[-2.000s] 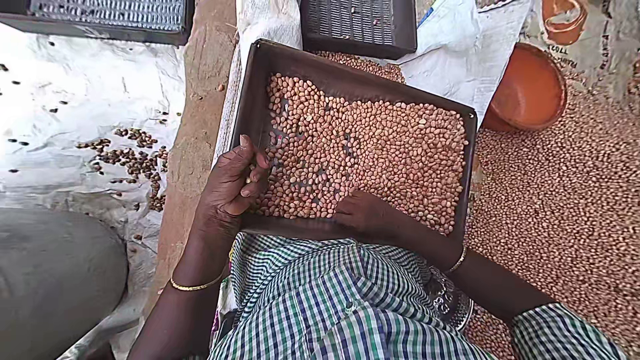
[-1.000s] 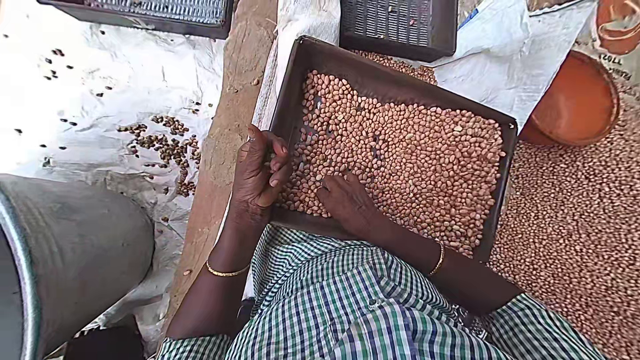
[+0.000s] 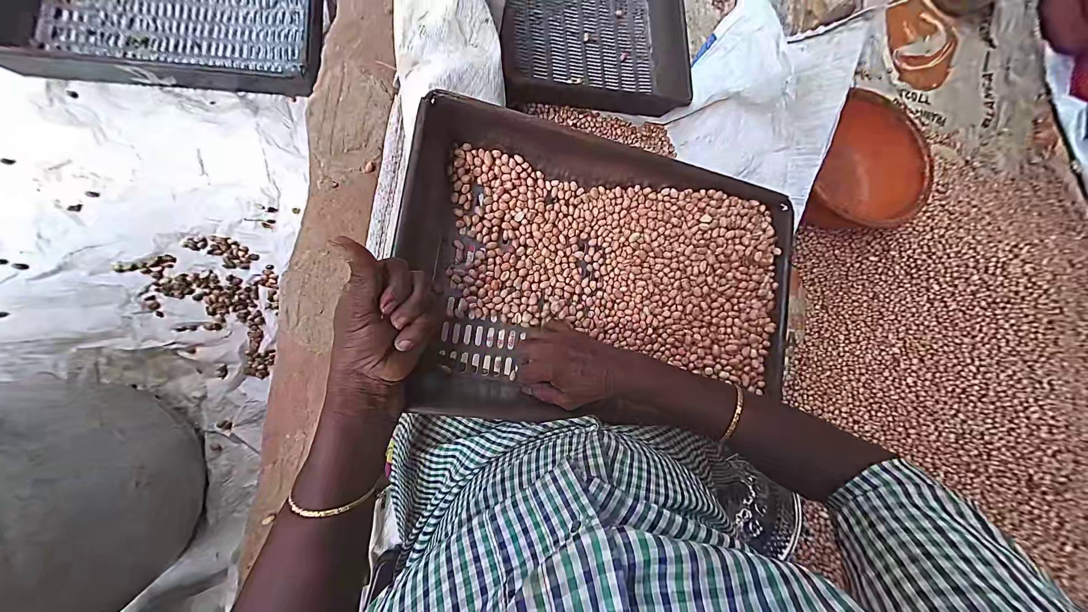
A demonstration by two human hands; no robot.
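Note:
A dark plastic tray with a slotted bottom (image 3: 595, 140) lies tilted before my body, bearing a layer of pinkish-brown beans or nuts (image 3: 629, 263). At the tray's left wall is my left hand (image 3: 382, 319), its fingers curled in toward the palm and its thumb raised; whether anything is inside it cannot be seen. My right hand (image 3: 565, 365) is low inside the tray, palm down, fingertips at the lower edge of the layer, beside bare slots. What its fingers touch or hold is hidden.
Two more slotted trays, one at top left (image 3: 178, 72) and one at top centre (image 3: 595, 93), lie beyond. An orange bowl (image 3: 880, 161) stands by a wide spread of the same produce (image 3: 943, 340). Dark pieces (image 3: 229, 293) lie on white sheeting; a rounded grey vessel (image 3: 93, 493) is at lower left.
My right hand has moved toward the tray's near wall, and slots now show bare at the near left corner, where produce lay. My left hand stays at the left wall.

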